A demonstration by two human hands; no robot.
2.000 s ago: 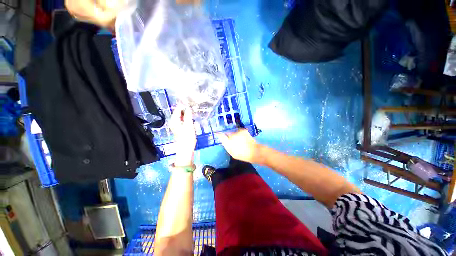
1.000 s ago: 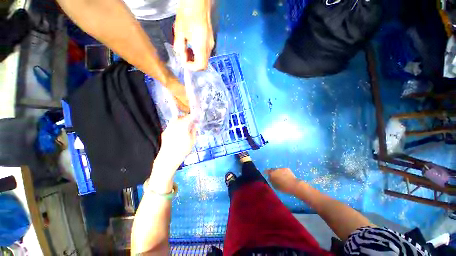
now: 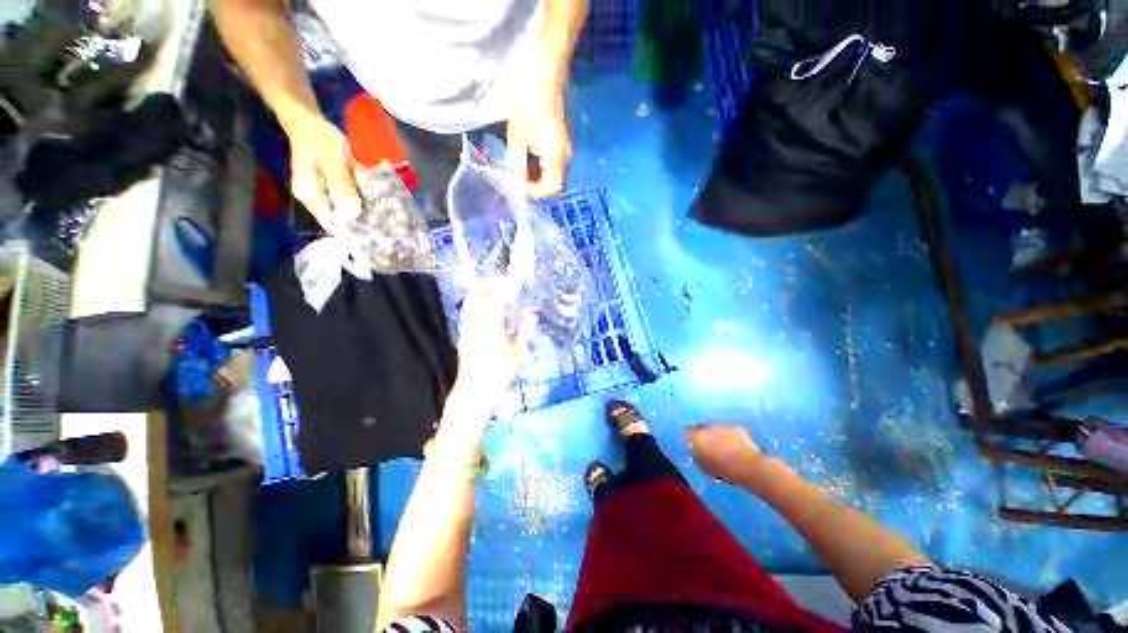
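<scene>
My left hand (image 3: 492, 340) grips the near edge of a clear plastic bag (image 3: 563, 278), which stands open over the blue plastic crate (image 3: 628, 324). Another person's hand is at the bag's far edge. That person's other hand holds a smaller clear bag of small parts (image 3: 393, 223) with a knotted top, above the black garment (image 3: 369, 371) on the crate's left part. My right hand (image 3: 726, 453) is off to the right, above the floor, with fingers curled; nothing shows in it.
A person in a white top (image 3: 433, 56) stands opposite me. A black cloth sack (image 3: 804, 148) lies on the floor at upper right. Wooden frames (image 3: 1051, 476) stand at the right. A blue plastic bag (image 3: 68, 526) lies on a table at the left.
The other person has drawn a small bag of parts out to the left, away from the large bag. My left hand keeps hold of the large bag. My right hand has left the bag.
</scene>
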